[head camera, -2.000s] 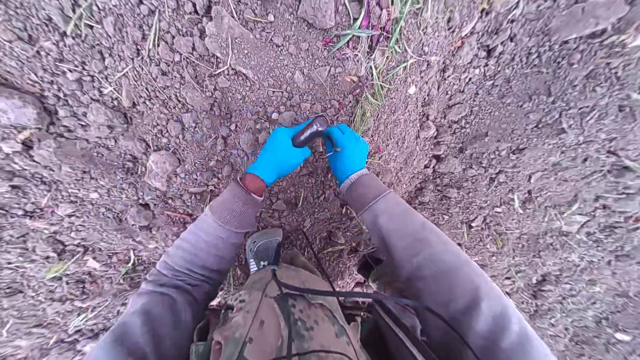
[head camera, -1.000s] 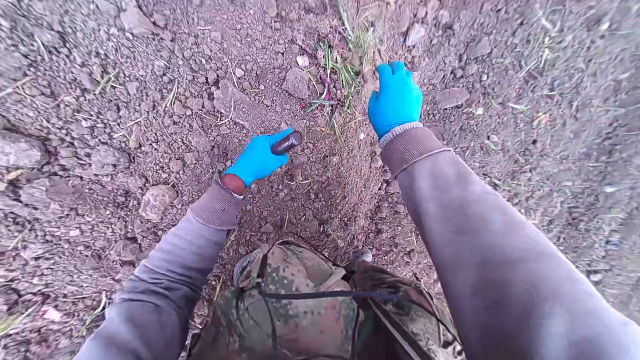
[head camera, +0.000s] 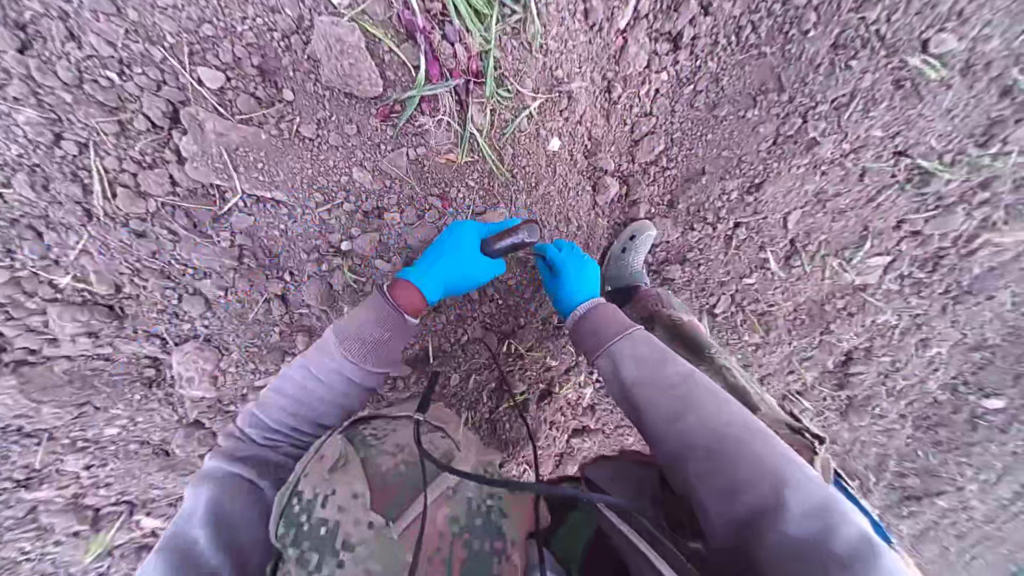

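My left hand point(head camera: 458, 260), in a blue glove, is closed around a dark, rounded handle point(head camera: 512, 238) whose end sticks out toward the right. What the handle belongs to is hidden. Just right of it is my right hand point(head camera: 570, 276), also blue-gloved, with its fingers curled close to the handle's end; whether it pinches something small cannot be told. Beyond both hands, at the top, a pile of red onions with green leaves point(head camera: 448, 68) lies on the soil.
Dry, cloddy soil point(head camera: 768, 336) surrounds me. A large stone point(head camera: 346, 56) lies left of the onions, and another clod point(head camera: 196, 368) is at the left. My grey shoe point(head camera: 630, 254) stands right of my right hand. Dark cords point(head camera: 512, 483) hang before my camouflage clothing.
My right hand has come back from beside the onions, where it was a second ago, to the handle. The handle stays in my left hand. My shoe now shows on the right.
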